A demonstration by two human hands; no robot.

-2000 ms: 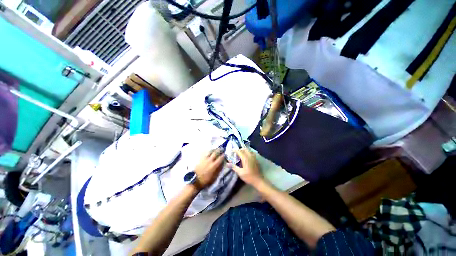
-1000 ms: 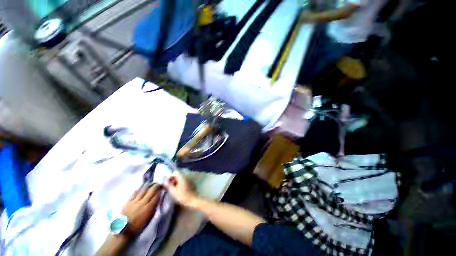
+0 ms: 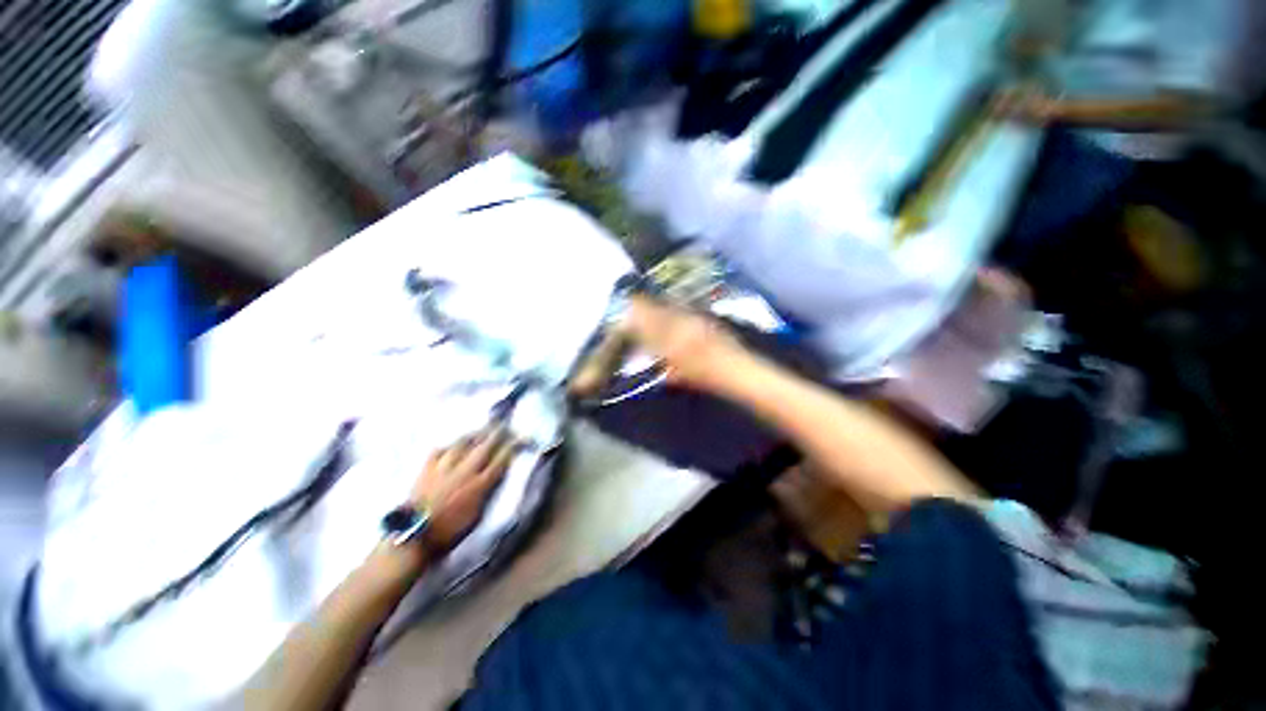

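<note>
A garment [image 3: 208, 486], wrong side up and mostly white with dark seam lines, lies spread over the white pressing table [image 3: 625, 493]. My left hand [image 3: 465, 486], with a watch at the wrist, lies on the garment near its gathered end, fingers spread. My right hand [image 3: 669, 336] is at the steam iron [image 3: 600, 372], over or beside its tan handle. The iron is on the dark pad at the table's right. The frame is blurred, and I cannot tell whether my right fingers are closed on the handle.
A blue narrow block [image 3: 156, 333] stands at the table's back left. A pale padded form [image 3: 236, 125] is behind the table. A neighbouring white table [image 3: 847, 153] with black and yellow strips is at the upper right, with a person's arm [image 3: 1111, 111] over it. Pale garments [image 3: 1111, 625] lie at the lower right.
My right hand has left the garment and reached out to the iron. My left hand stays on the garment. The camera view has swung right, then partly back.
</note>
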